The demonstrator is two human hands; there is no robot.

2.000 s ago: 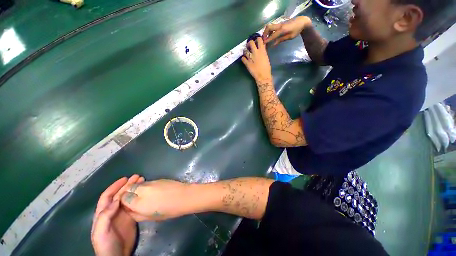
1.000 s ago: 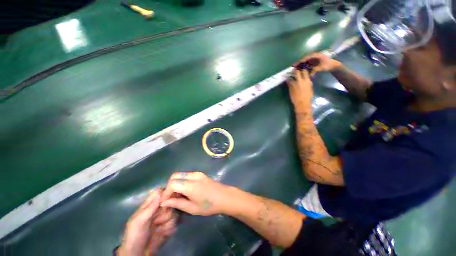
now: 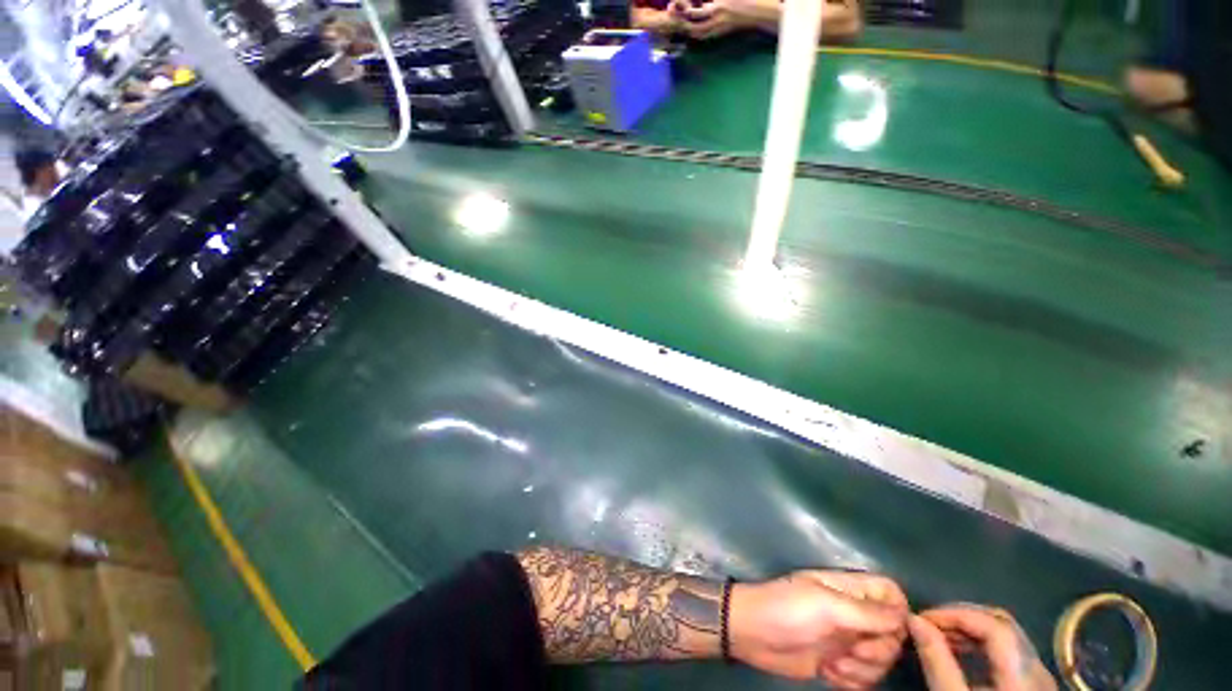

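Observation:
My left hand (image 3: 822,629), with a dark bead bracelet at the wrist, is closed low in the view, above the dark green mat (image 3: 405,405). My right hand (image 3: 984,645) is just right of it, cut off by the bottom edge. The fingertips of both hands meet or nearly meet; whether they pinch something small cannot be told. A cream tape roll (image 3: 1066,645) lies on the mat right of my right hand, with small unclear items inside its ring.
A white metal strip (image 3: 662,354) borders a green surface (image 3: 595,257). Black tray stacks (image 3: 189,243) stand left, brown cartons (image 3: 101,614) lower left. A blue-white box (image 3: 622,84) and another person's hands (image 3: 709,16) are across. A pale post (image 3: 784,149) stands in front.
The view has swung left; the neighbouring person at the right is out of view, and tray stacks and cartons show. My hands are now at the lower right, still close together.

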